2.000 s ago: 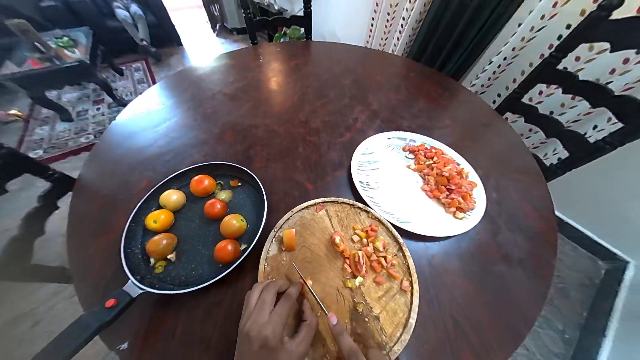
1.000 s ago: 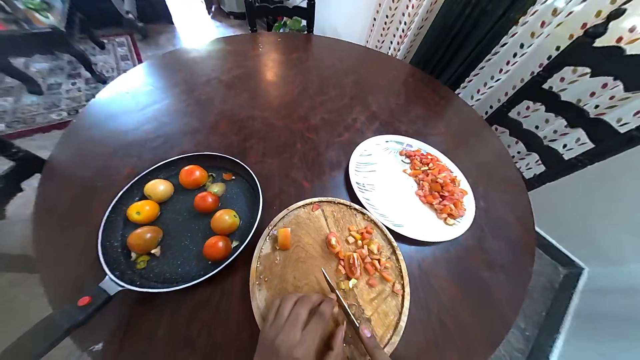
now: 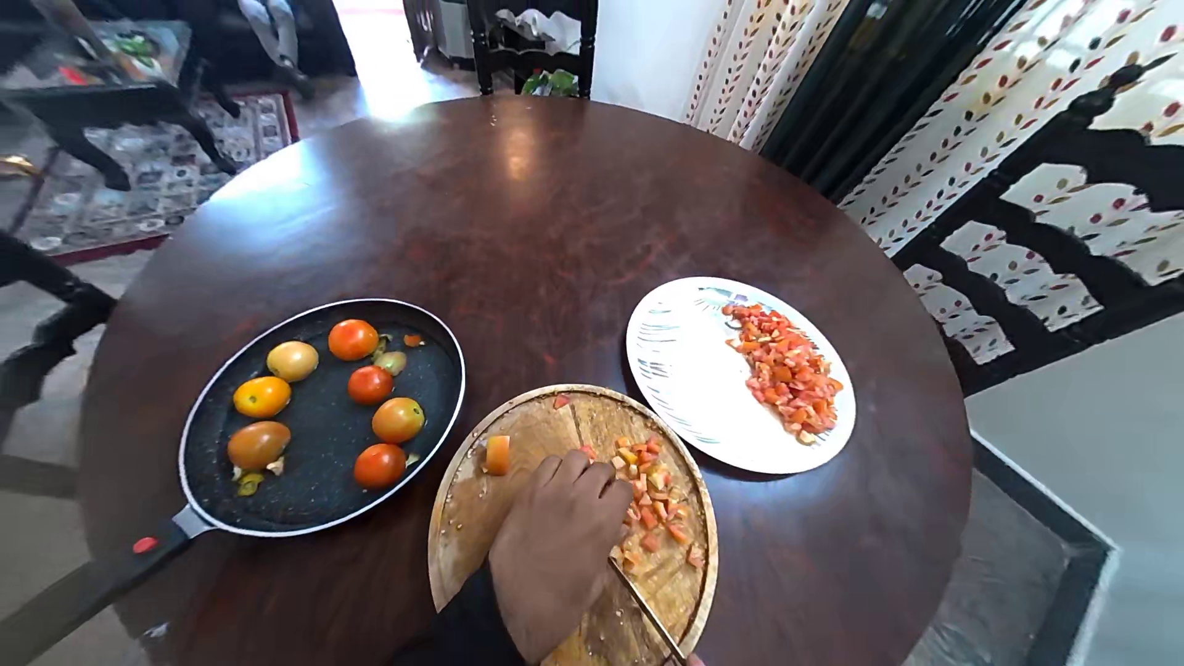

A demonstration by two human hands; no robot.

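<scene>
On a round wooden cutting board [image 3: 462,546] my left hand [image 3: 562,546] lies palm down, its curled fingertips at the left edge of a heap of diced tomato [image 3: 655,504]; what is under them is hidden. A knife [image 3: 647,610] slants across the board just right of that hand. Of my right hand [image 3: 694,660] only a fingertip shows, at the knife's near end at the bottom edge. An orange tomato piece [image 3: 498,455] sits at the board's upper left. Chopped tomato [image 3: 791,375] covers the right part of a white plate [image 3: 689,388].
A black frying pan [image 3: 324,499] holding several whole tomatoes [image 3: 261,397] stands left of the board, its handle [image 3: 111,578] pointing down left. All rest on a round dark wooden table [image 3: 555,222]. Black chairs [image 3: 1045,203] stand around it. A person's legs [image 3: 271,32] show in the far background.
My left hand has moved up and right over the board, onto the edge of the diced tomato. The knife now lies lower, and less of my right hand shows.
</scene>
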